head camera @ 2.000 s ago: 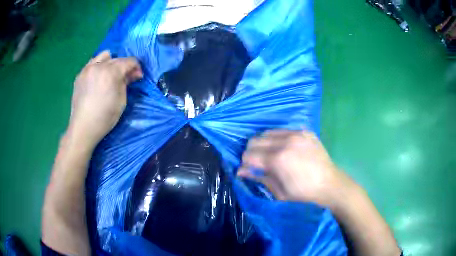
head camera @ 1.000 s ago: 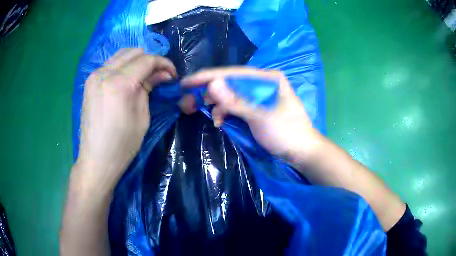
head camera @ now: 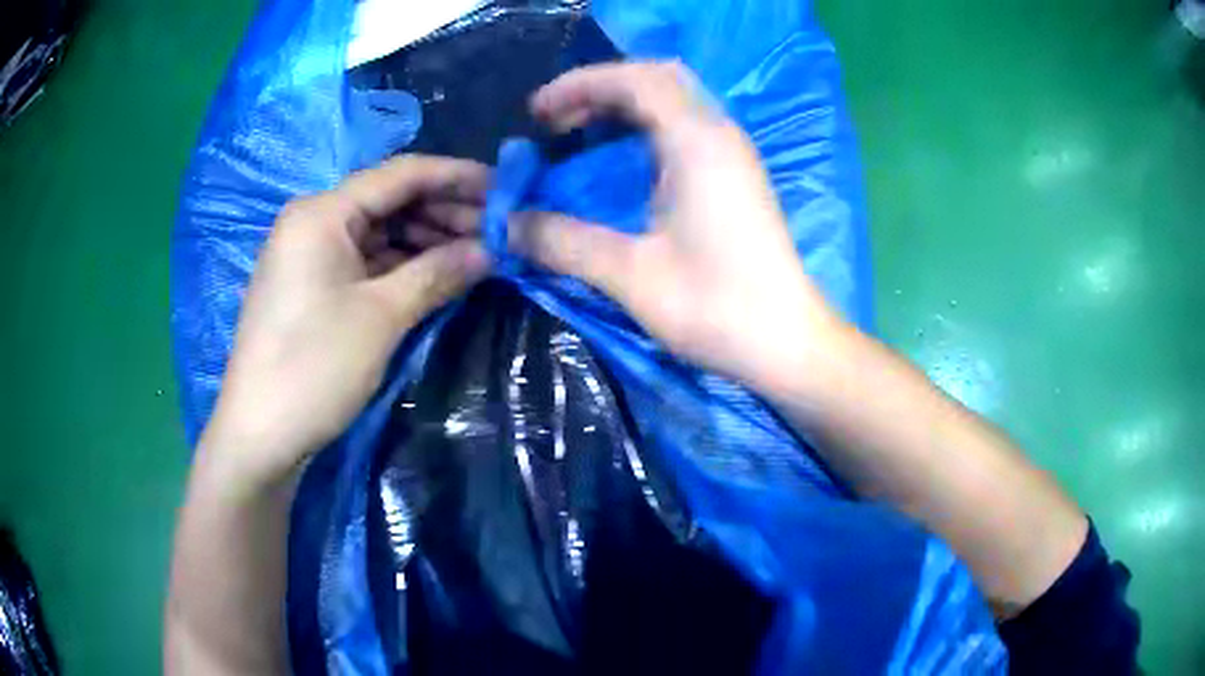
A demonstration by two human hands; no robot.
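A large blue plastic bag lies in front of me, bulging around dark polybagged garments under glossy clear film. Its two sides are drawn together at the centre, where a twisted blue bag end stands up between my hands. My left hand pinches this twist from the left with thumb and fingers. My right hand holds blue film from the right with its thumb at the twist; its index finger is raised and bent above it. Whether the film is knotted is hidden by the fingers.
A white sheet or strip shows at the top of the bag opening. The bag lies on a shiny green floor. Dark film-wrapped packs are cut off at the upper left and lower left edges.
My hands have come together from both sides of the bag to its centre. The blue film there is now gathered into an upright twist, and my right fingers have lifted over it.
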